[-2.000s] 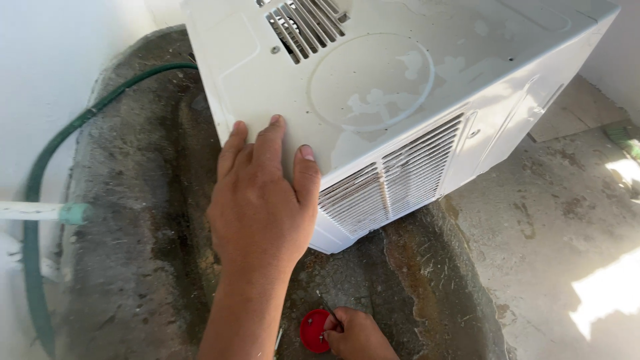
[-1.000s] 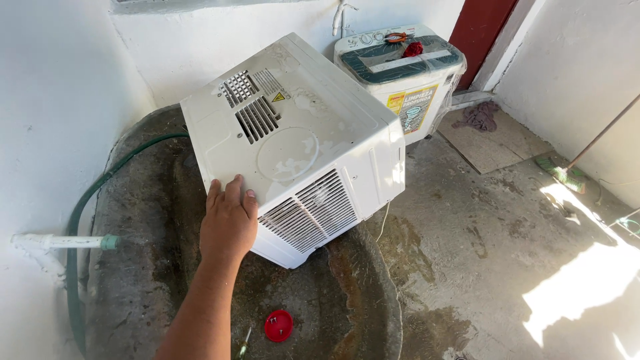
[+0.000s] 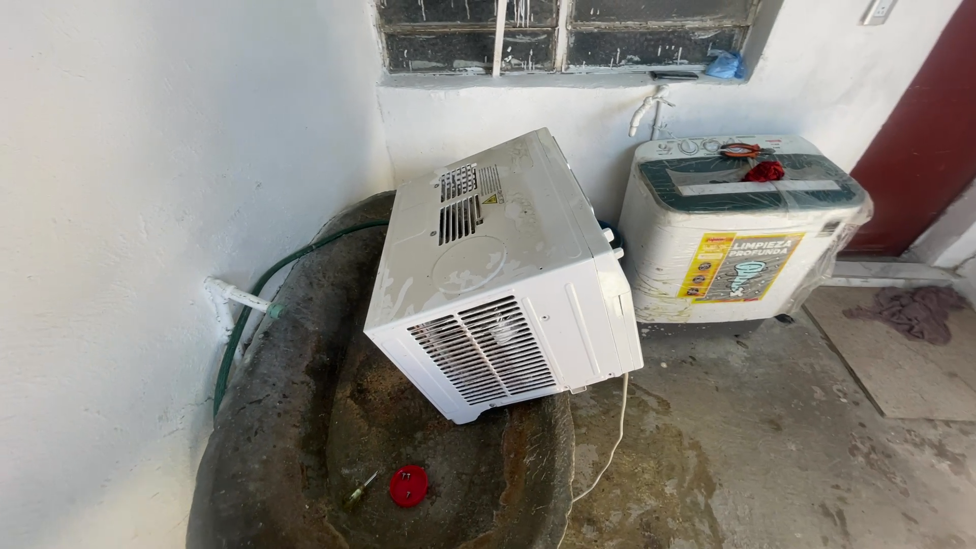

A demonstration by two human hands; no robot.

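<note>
Neither my left hand nor my right hand shows in the head view now. A white window air conditioner (image 3: 488,252) rests tilted across a stone-like basin (image 3: 252,457), its louvred grille facing the lower part of the view. Below it, inside the basin, a red plastic lid or dish (image 3: 409,486) holds several screws. Just left of the red dish lies a screwdriver (image 3: 360,491), its shaft pointing up and right. A pale power cord (image 3: 614,450) hangs from the air conditioner's right side down to the floor.
A plastic-wrapped washing machine (image 3: 740,229) stands behind at right, with orange-handled pliers (image 3: 741,150) and a red cloth-like thing (image 3: 764,171) on top. A white pipe (image 3: 240,296) and green hose (image 3: 305,252) run along the left wall. A cloth (image 3: 915,311) lies on a floor slab (image 3: 877,366).
My left hand has left the air conditioner's top and gone out of view. My right hand, at the red dish two seconds ago, is out of view too. The view has shifted back and up.
</note>
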